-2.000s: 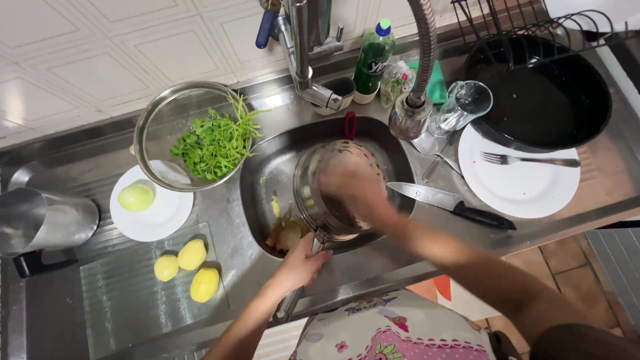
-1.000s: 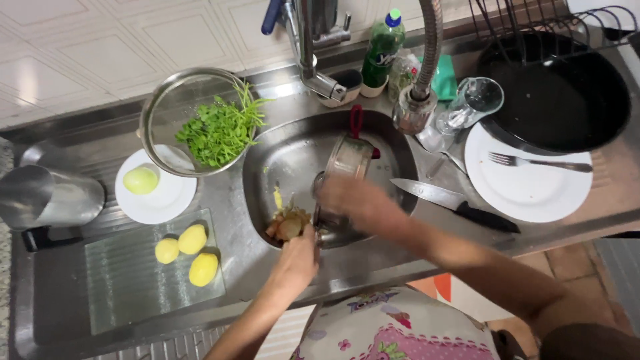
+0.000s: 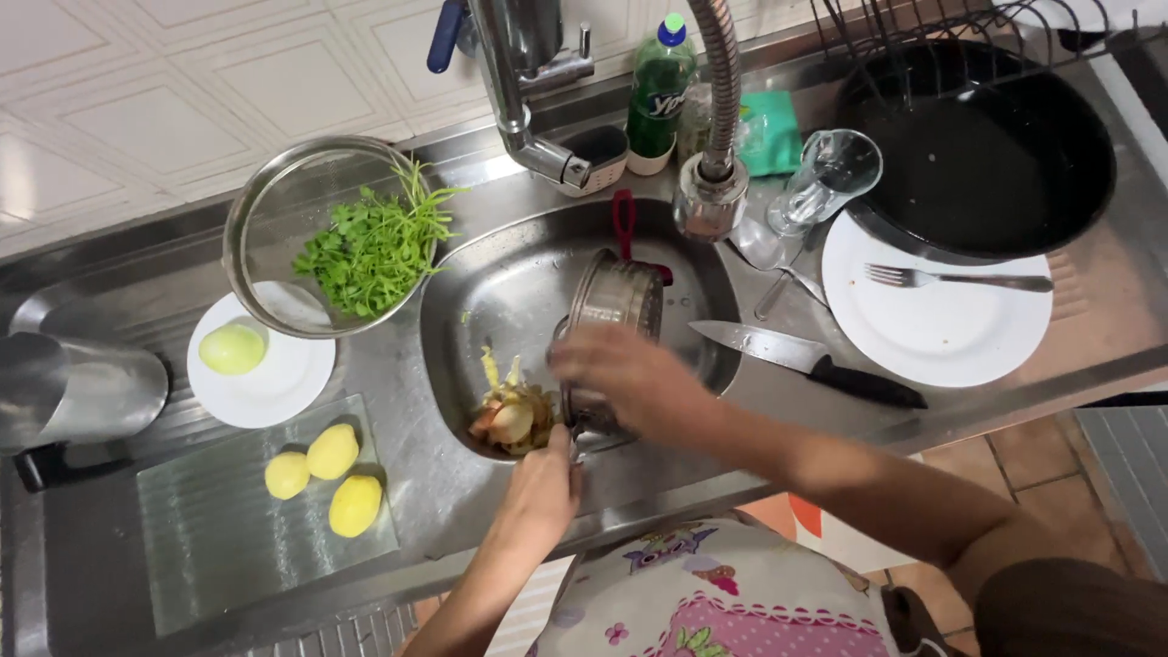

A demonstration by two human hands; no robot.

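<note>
A perforated metal strainer [image 3: 616, 292] is tipped on its side in the steel sink [image 3: 511, 233]. My left hand [image 3: 546, 479] grips its edge or handle at the sink's front rim. My right hand [image 3: 630, 370], slightly blurred, is at the strainer's open side with fingers bent; whether it holds anything cannot be told. Peels and vegetable scraps [image 3: 513, 415] lie in the sink's front left corner, beside my left hand. Behind the strainer a red handle [image 3: 624, 219] leans on the sink wall. A kitchen knife [image 3: 803, 360] lies right of the sink, its blade tip at the rim.
Left stand a sieve of green herbs [image 3: 374, 251], a plate [image 3: 260, 397] with a pale onion, several peeled potatoes [image 3: 333, 452] on a glass board [image 3: 228, 547] and a metal jug [image 3: 109, 388]. Right are a plate with fork [image 3: 940, 338], a black pan [image 3: 985, 164] and a glass [image 3: 826, 178]. A faucet [image 3: 712, 196] overhangs.
The strainer has tipped from facing up toward the camera onto its side. My left hand stays near the sink's front edge, my right hand over the strainer.
</note>
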